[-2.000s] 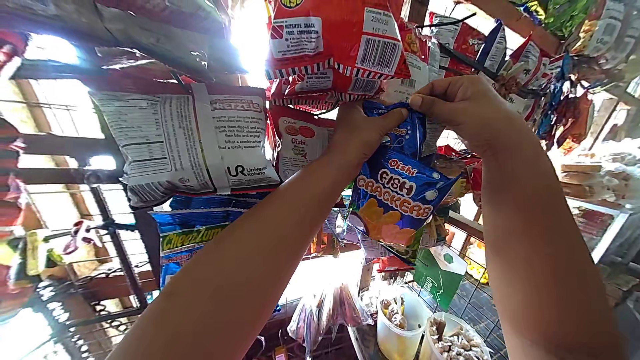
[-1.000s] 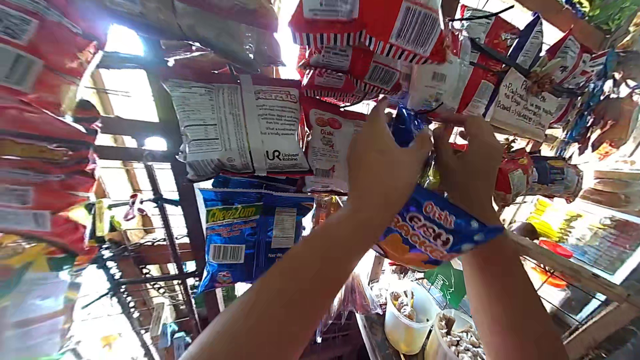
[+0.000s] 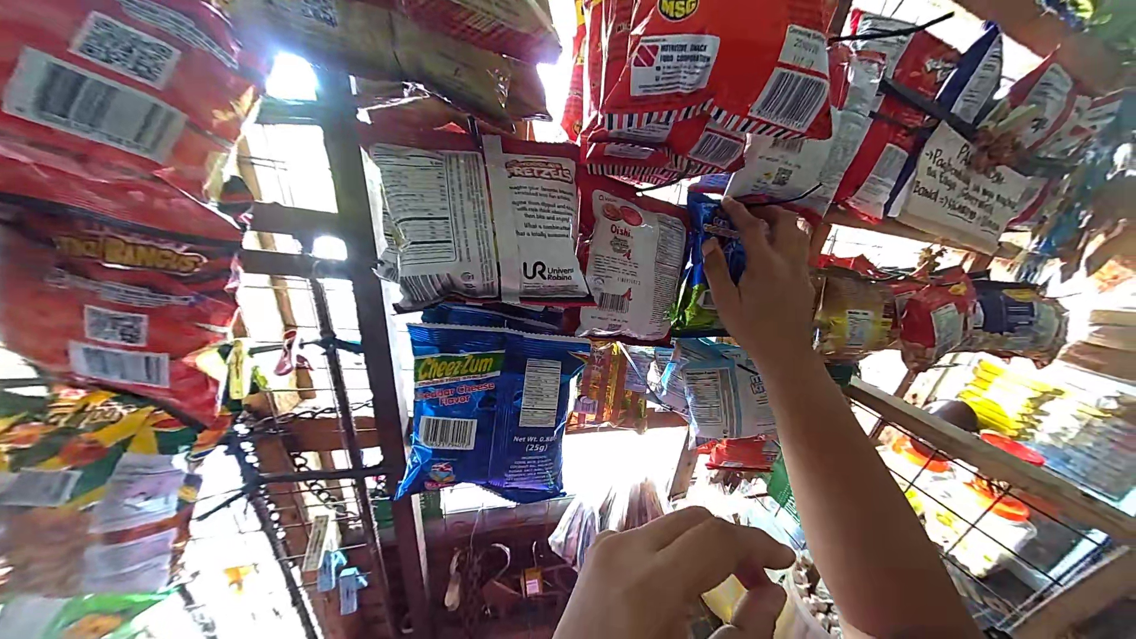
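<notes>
Raised at the upper centre right, my right hand (image 3: 768, 280) has its thumb and fingertips on a small blue snack packet (image 3: 710, 222) hanging among other packs. Part of that packet is hidden behind the fingers. My left hand (image 3: 674, 577) is low at the bottom centre, its fingers bent and no object visible in them. Left of the right hand hangs a white and red Oishi snack pack (image 3: 635, 257), beside a pretzel bag (image 3: 479, 217) shown from the back. Below the pretzel bag hang blue Cheezlum packets (image 3: 488, 408).
Large red snack bags hang at the left (image 3: 115, 302) and top (image 3: 710, 71). A dark upright post (image 3: 364, 293) and wire mesh stand behind. A handwritten card (image 3: 958, 186) is at the upper right, above a wooden rail (image 3: 976, 453). Jars with red lids (image 3: 1007, 506) stand beyond it.
My left hand has come down from the hanging packs to the bottom of the view. My right hand remains up at them. The blue fish crackers packet seen earlier by my hands is no longer plainly visible.
</notes>
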